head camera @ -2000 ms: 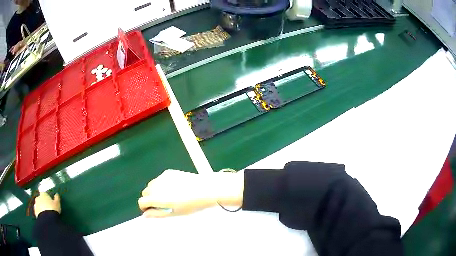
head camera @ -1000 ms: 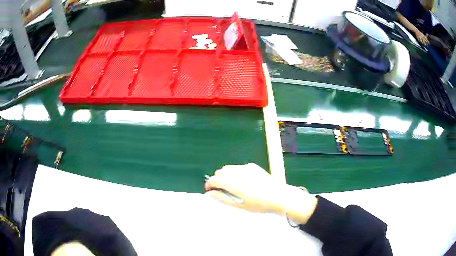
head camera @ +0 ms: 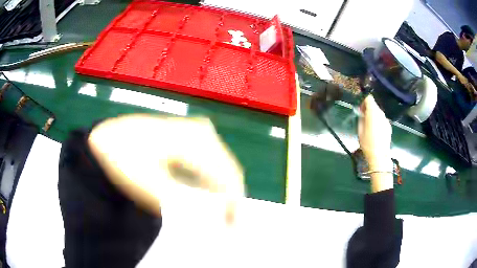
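My right hand (head camera: 375, 136) is over the green surface at right, its fingertips closed on the far edge of a dark phone middle frame (head camera: 334, 134). This frame is tilted and partly lifted, with its near end blurred. A second middle frame (head camera: 362, 163) lies beside it, partly hidden by my wrist. My left hand (head camera: 162, 157) is large and strongly blurred over the near edge of the bench, its fingers unclear. No held thing can be made out in it.
A red compartment tray (head camera: 183, 86) with small white parts (head camera: 239, 38) lies behind. A yellowish-white strip (head camera: 294, 172) crosses the green surface. More frames (head camera: 22, 103) lie far left. A round-rimmed object (head camera: 400, 60), black slotted trays (head camera: 447, 128) and a person (head camera: 450, 55) show at right.
My right hand has moved right and forward from the white sheet to the middle frames, and one frame has been tilted up. My left hand has come into full view, moving right. The view has shifted.
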